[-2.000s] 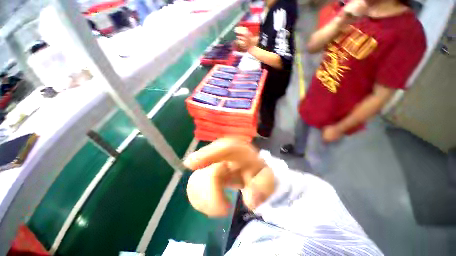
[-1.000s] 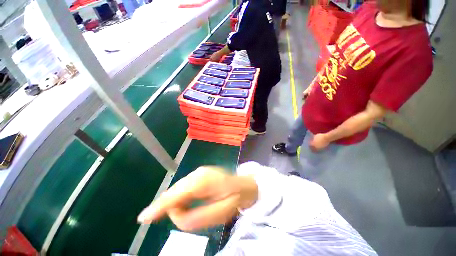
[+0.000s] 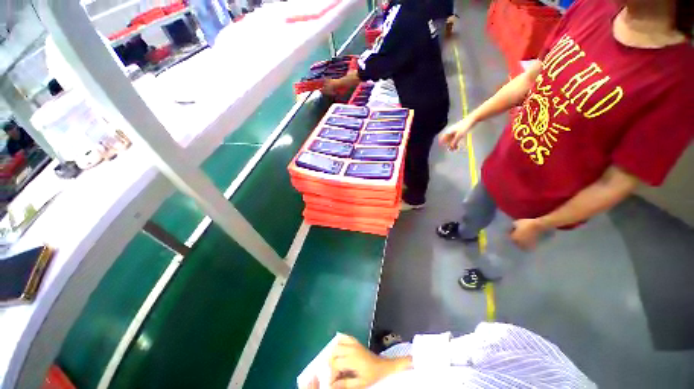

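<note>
My right hand (image 3: 356, 363) is low at the bottom centre, at the near edge of the green bench (image 3: 304, 304). Its fingers are closed on a flat white stack of sleeves (image 3: 319, 365), partly cut off by the frame's lower edge. My left hand is not in view. Beyond, a stack of red-orange trays (image 3: 348, 199) stands on the bench. Its top tray holds dark phones (image 3: 370, 169) in two rows.
A person in a dark red T-shirt (image 3: 586, 114) stands at the right on the grey floor. A person in dark clothes (image 3: 417, 68) handles phone trays farther along the bench. A slanted metal post (image 3: 183, 167) and a white shelf (image 3: 221, 72) are at the left.
My right hand has moved down and toward me and has taken hold of the white stack that lay on the bench. The person in red now holds one arm out toward the bench.
</note>
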